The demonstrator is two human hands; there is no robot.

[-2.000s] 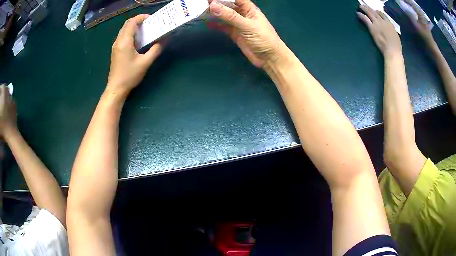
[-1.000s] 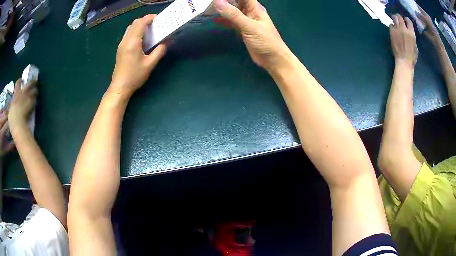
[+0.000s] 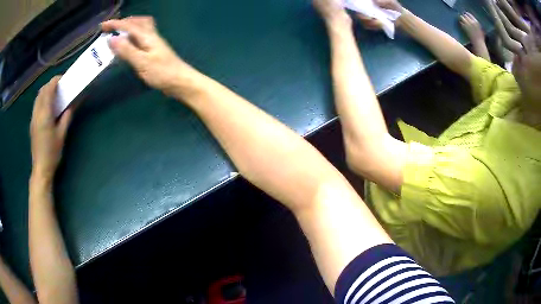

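Note:
A long white carton (image 3: 83, 74) with small dark printing is held tilted above the green table (image 3: 178, 142), at the upper left. My left hand (image 3: 48, 122) grips its lower left end. My right hand (image 3: 142, 53) is at its upper right end, with thumb and fingers on the end edge. The fingers partly hide that end, so I cannot tell whether its flap is open or closed. What is inside the carton is not visible.
A dark tray (image 3: 50, 47) with a thin cable lies beyond the carton. At right, a person in yellow-green (image 3: 462, 178) handles thin white material (image 3: 375, 13). Another person's arm shows at the lower left. A red object (image 3: 226, 291) is below the table edge.
The view has turned to the right, so my hands and the carton appear further left. Both hands stay on the carton. The neighbour now holds white material up off the table.

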